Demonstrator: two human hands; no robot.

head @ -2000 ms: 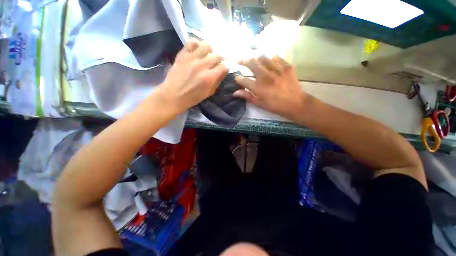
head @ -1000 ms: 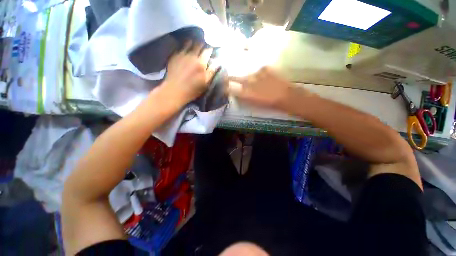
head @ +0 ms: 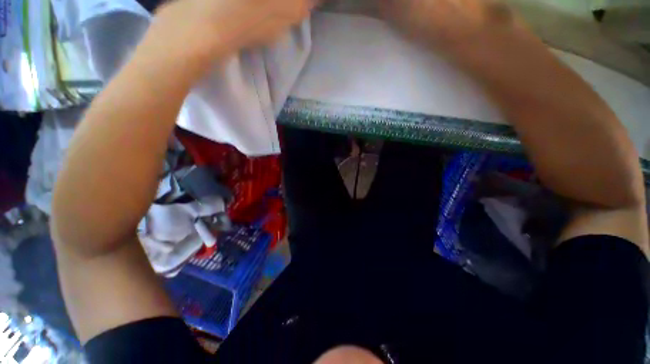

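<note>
My left hand (head: 256, 15) is at the top edge of the picture, partly cut off and blurred. Light grey cloth (head: 239, 96) hangs below it over the table's front edge. More pale cloth (head: 117, 35) lies left of my forearm. My right hand (head: 431, 8) is also at the top edge, blurred and mostly cut off. The fingers of both hands are not clear. The needle area is out of view.
The pale table (head: 385, 71) has a worn green front edge (head: 399, 128). Below it are a blue crate (head: 231, 284) and red material (head: 246, 181) at left, with heaped cut pieces (head: 178, 227). Another blue crate (head: 452, 206) holds cloth at right. A plastic bag (head: 14, 64) lies at far left.
The view has tipped down, so the lamp, control panel and scissors have left it. Both hands have shifted to the top edge. The dark grey cloth seen between them is no longer visible.
</note>
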